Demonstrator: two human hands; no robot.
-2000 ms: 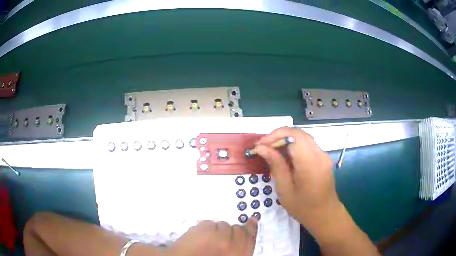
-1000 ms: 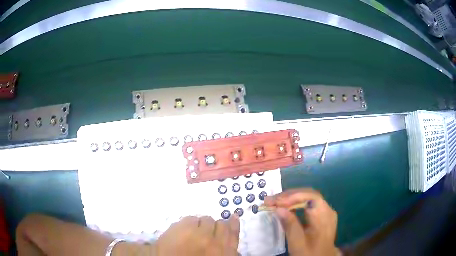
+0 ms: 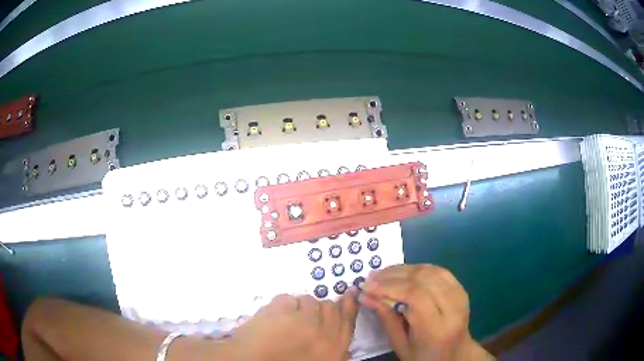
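My right hand (image 3: 420, 303) holds a thin pen-like tool (image 3: 390, 303), its tip at a dark round component in the lower rows of the white tray (image 3: 191, 254). My left hand (image 3: 300, 328) rests at the tray's lower edge, fingertips beside the bottom row; what is under it is hidden. The red fixture (image 3: 346, 203) lies tilted across the tray, and its leftmost seat looks filled with a pale-rimmed part (image 3: 296, 211). Dark components (image 3: 338, 269) stand in rows below the fixture, and a row of pale-rimmed components (image 3: 181, 192) runs along the top.
Grey fixtures lie on the green belt at the left (image 3: 70, 162), centre (image 3: 303, 123) and right (image 3: 498, 116). A red fixture (image 3: 17, 115) is at far left. A white tray stack (image 3: 613, 194) stands at right. A loose white stick (image 3: 464, 195) lies right of the tray.
My right hand has moved from the red fixture down to the lower component rows. The red fixture now lies uncovered and tilted. The fixtures on the belt have shifted right in view since the previous frame.
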